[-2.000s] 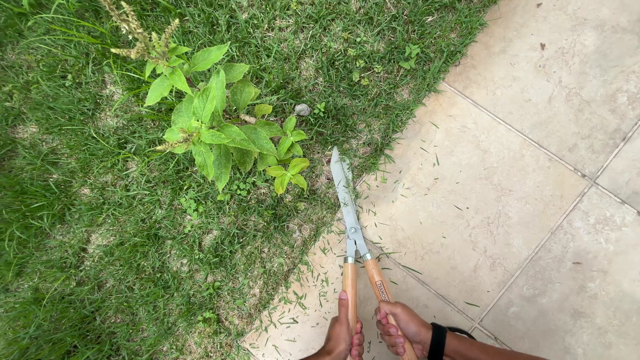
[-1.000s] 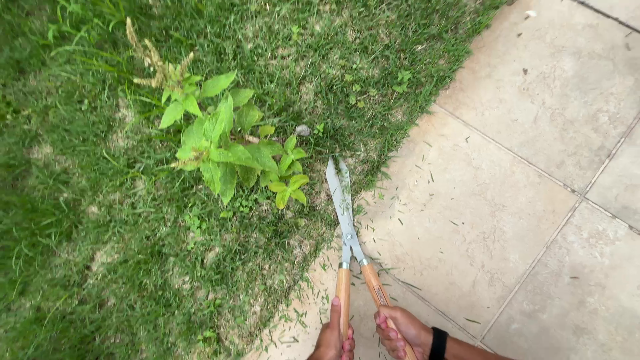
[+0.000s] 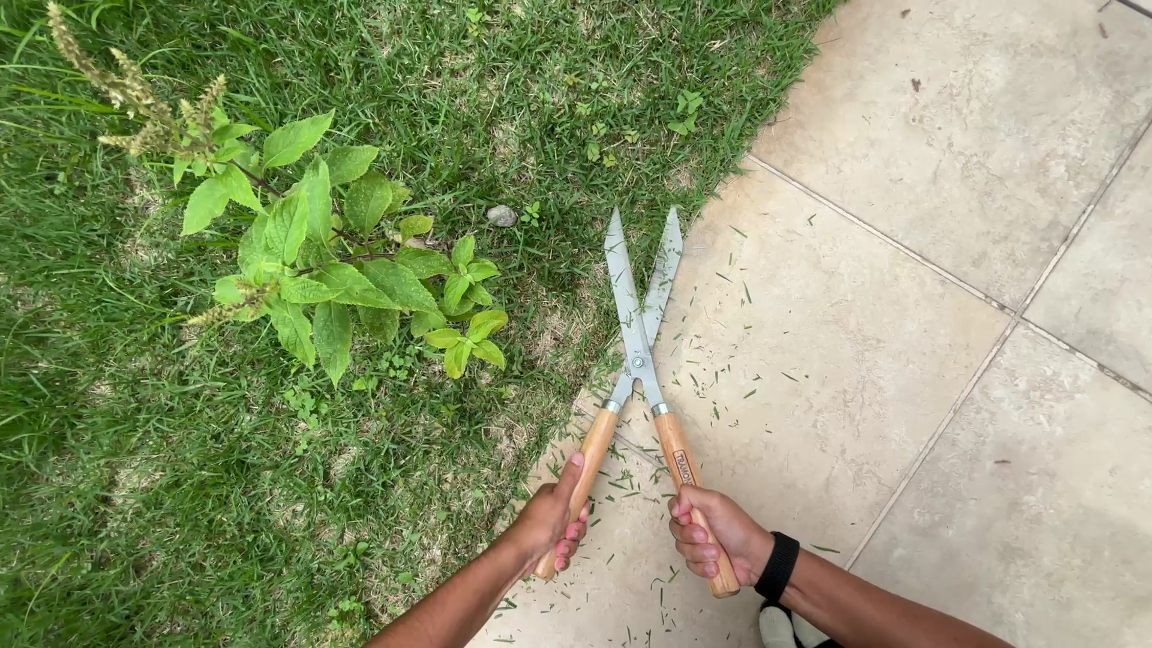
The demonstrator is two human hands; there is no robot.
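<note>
My left hand (image 3: 553,517) grips the left wooden handle of a pair of hedge shears (image 3: 638,360). Around the right wooden handle my right hand (image 3: 720,537) is closed, with a black band on its wrist. The steel blades stand apart in a V, pointing away from me, with bits of cut grass on them. Their tips lie over the edge of the lawn (image 3: 576,180), where the grass meets a tiled floor (image 3: 864,342). Grass clippings are scattered on the tiles beside the blades and handles.
A leafy green plant (image 3: 315,261) with dry flower spikes (image 3: 135,99) leans over the grass to the left of the shears. A small grey stone (image 3: 501,216) lies by it. Part of a shoe (image 3: 778,625) shows at the bottom edge, below my right wrist.
The blades and handles, closer together one second ago, are now spread wider, and my hands have moved apart with them.
</note>
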